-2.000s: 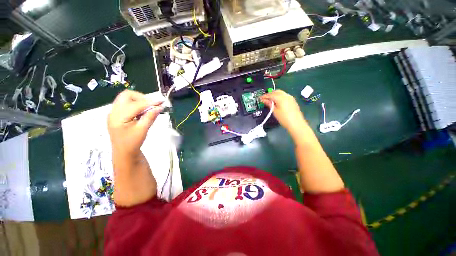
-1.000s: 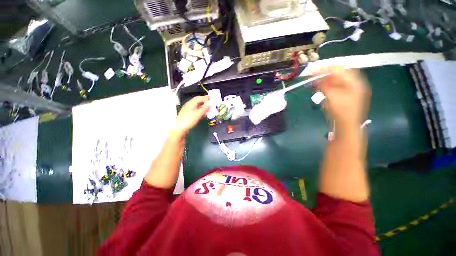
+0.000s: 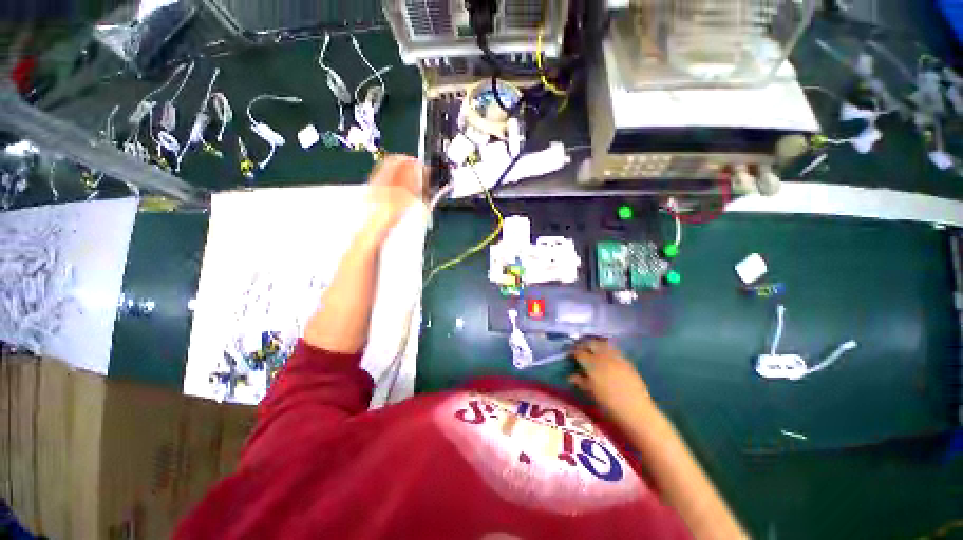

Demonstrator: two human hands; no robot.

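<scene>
The black test fixture (image 3: 607,319) lies before the instruments, with a white socket block (image 3: 551,261) on its left, a green test board (image 3: 625,266) on its right and a red switch (image 3: 535,308) at lower left. A small circuit board (image 3: 512,278) with yellow parts is at the socket block's lower edge. A white output cable (image 3: 521,349) lies bundled at the fixture's front edge; its end reaches the fingertips of my right hand (image 3: 607,374), which pinches it. My left hand (image 3: 399,177) is blurred beside the instrument shelf's left edge; its grip is unclear.
A white paper sheet (image 3: 253,227) at left bears loose boards (image 3: 248,364). A beige meter (image 3: 697,132) and a grey vented box (image 3: 475,26) stand at the back. A small white square piece (image 3: 751,268) and a spare cabled unit (image 3: 781,366) lie right. A yellow wire (image 3: 465,256) loops left.
My right hand has come down from the right to the fixture's front edge; the white bundle it held up is gone from it. My left hand has moved from the socket block to the upper left.
</scene>
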